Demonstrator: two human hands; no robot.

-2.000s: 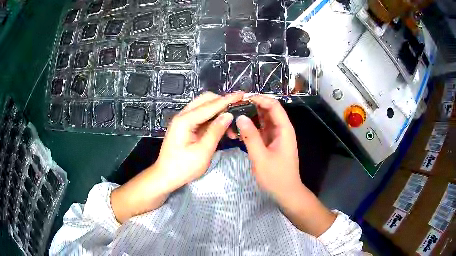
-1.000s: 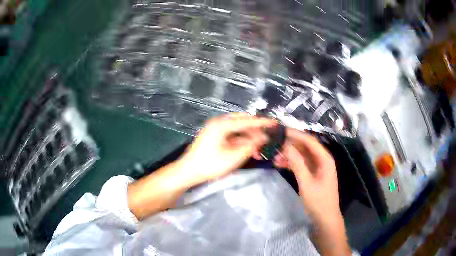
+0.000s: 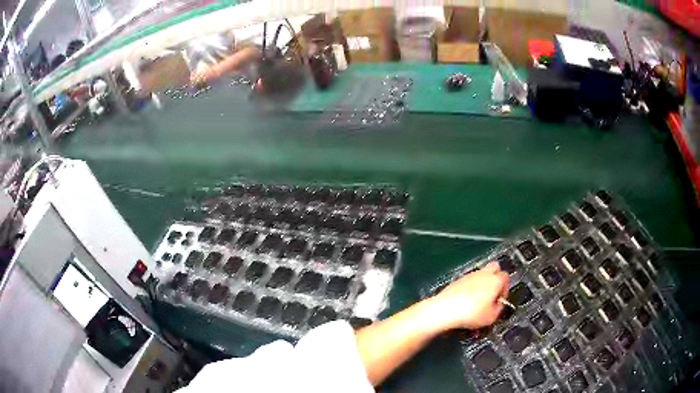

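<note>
My left hand [image 3: 476, 298] reaches in from the lower left, with its fingertips bent down at the left part of a clear blister tray [image 3: 543, 293]. This tray lies at an angle at the right, with dark square parts in its pockets, some with a lighter rim. Whether the fingers grip a part cannot be told. A second clear blister tray [image 3: 374, 295] lies at centre left, also bearing dark squares. My right hand is not in view.
A white machine [image 3: 83, 201] stands at the left edge. Across the green bench [image 3: 491, 173] are another tray [image 3: 372, 104], a white bottle [image 3: 498, 87], a dark boxy device [image 3: 587, 69] and cartons [image 3: 368, 34]. Another person's forearm [image 3: 229, 67] shows at upper left.
The view has swung away from the press machine toward the bench and trays. My hands, earlier together around a small dark part, have separated; my left is at the tray, my right out of view.
</note>
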